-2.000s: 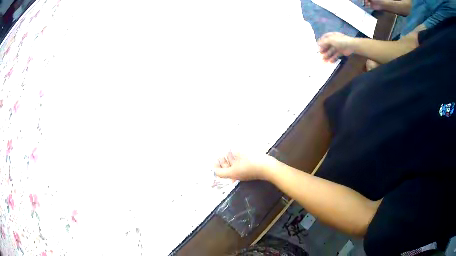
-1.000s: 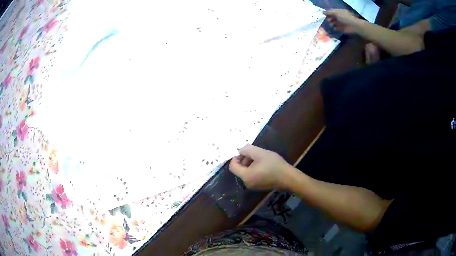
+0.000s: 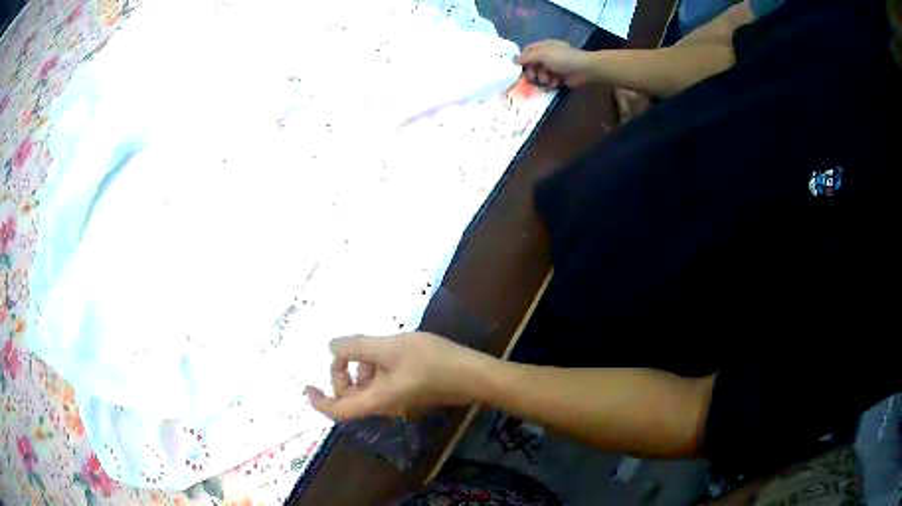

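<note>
White eyelet fabric (image 3: pixel 247 188), mostly overexposed, lies spread over a floral cloth (image 3: pixel 25 435). Small holes show near its lower and right parts. My right hand (image 3: pixel 554 65), at the upper right, pinches the fabric's corner by the table edge. My left hand (image 3: pixel 381 380), at the lower middle, is over the fabric's near edge, fingers curled with gaps between them and nothing visible in them. The fabric has soft folds on its left side and at its lower left.
The brown table edge (image 3: pixel 514 217) runs diagonally, with clear plastic (image 3: pixel 386 440) near my left hand. A white sheet (image 3: pixel 605 12) lies at the top right, beside another person's arm (image 3: pixel 717 28). Blue patterned cloth (image 3: pixel 524 18) is at the top. Dark patterned material (image 3: pixel 480 489) shows at the bottom.
The view has shifted. My right hand has taken the fabric's corner and keeps it. My left hand, at the fabric edge a second ago, has its fingers apart. More of the fabric's left folds show.
</note>
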